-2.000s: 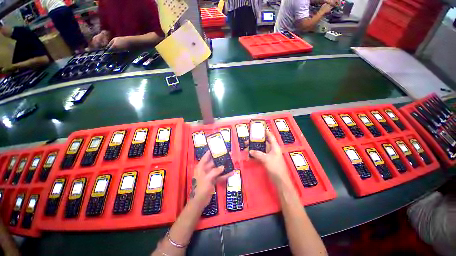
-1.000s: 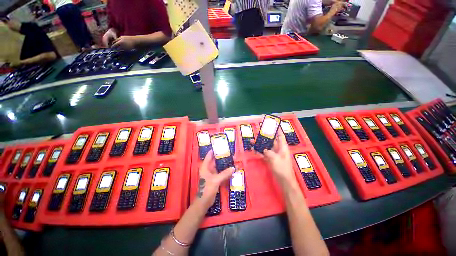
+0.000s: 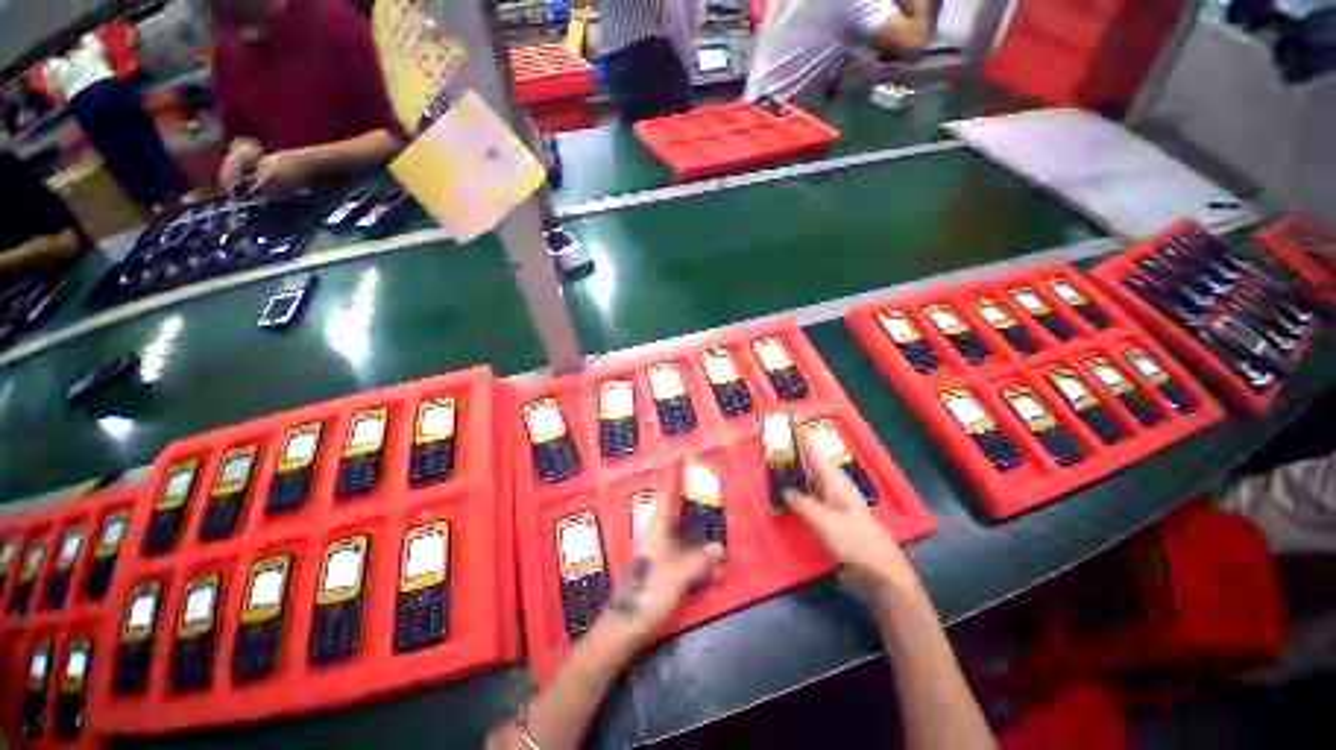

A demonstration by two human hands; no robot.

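The centre red phone tray (image 3: 513, 491) lies on the green bench, with a full back row of black keypad phones with yellow trim. My left hand (image 3: 667, 569) holds one keypad phone (image 3: 703, 506), screen up, over the tray's front row. My right hand (image 3: 838, 516) holds another keypad phone (image 3: 784, 457), tilted, over the front row to the right of the first. A phone (image 3: 582, 569) lies at the front row's left end. One beside it is partly hidden by my left hand, and one at the right end lies partly behind my right hand.
Filled phone trays lie left (image 3: 506, 586) and right (image 3: 1001, 498). A grey post (image 3: 545, 301) with hanging cards (image 3: 469, 164) rises behind the centre tray. Loose phones (image 3: 287, 301) lie on the green belt (image 3: 733, 242). People work opposite, near another red tray (image 3: 740, 135).
Both hands have lowered their phones from above the back row to the front row. The back row now shows unobstructed. The view has turned, and the trays appear shifted left.
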